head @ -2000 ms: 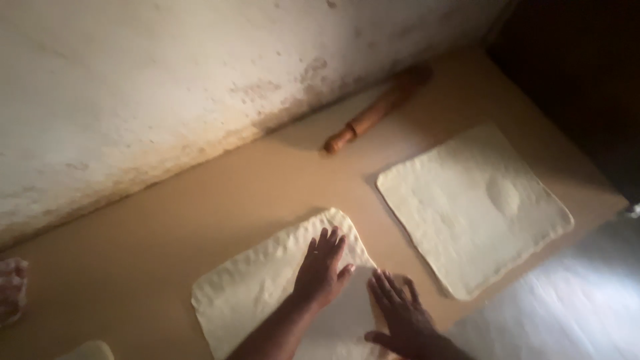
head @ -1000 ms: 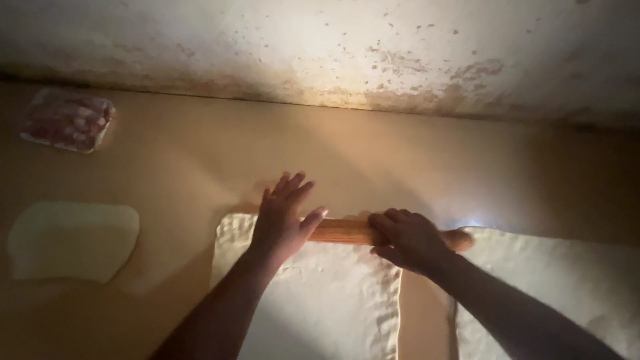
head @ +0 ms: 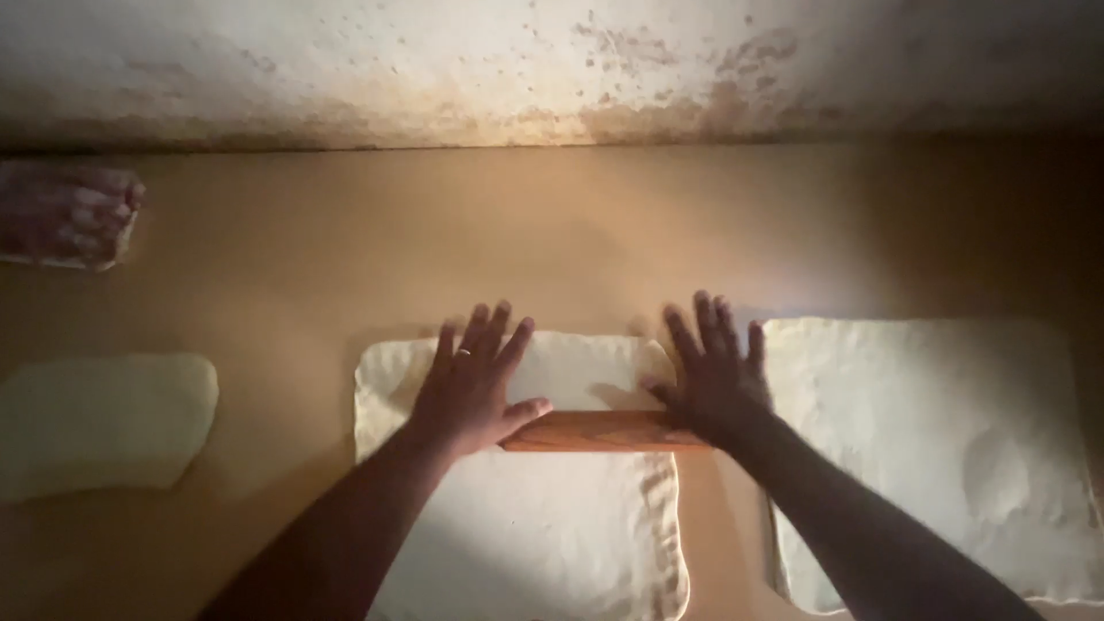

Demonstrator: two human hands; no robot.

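A wooden rolling pin [head: 604, 430] lies crosswise on a flat sheet of pale dough [head: 552, 535] at lower centre. Over the pin's left part, my left hand [head: 479, 388] is spread flat with its fingers apart, a ring on one finger. Fingers also spread, my right hand [head: 714, 379] rests its palm on or just over the pin's right part, its fingertips beyond the dough's right edge. Neither hand is closed around the pin, and its ends are hidden under the hands and wrists. The sheet's far edge lies beyond the pin; its side edges look wavy.
A second large dough sheet [head: 914, 466] lies on the tan work surface [head: 285, 285] at the right. To the left is a smaller dough piece [head: 103, 423], with a red and white package [head: 69, 216] behind it. A stained wall [head: 535, 78] borders the far side.
Two seconds ago the rolling pin lay near the wall and both hands were at the dough. It is now under them, nearer me on the sheet than one second ago. The right hand's fingers have spread.
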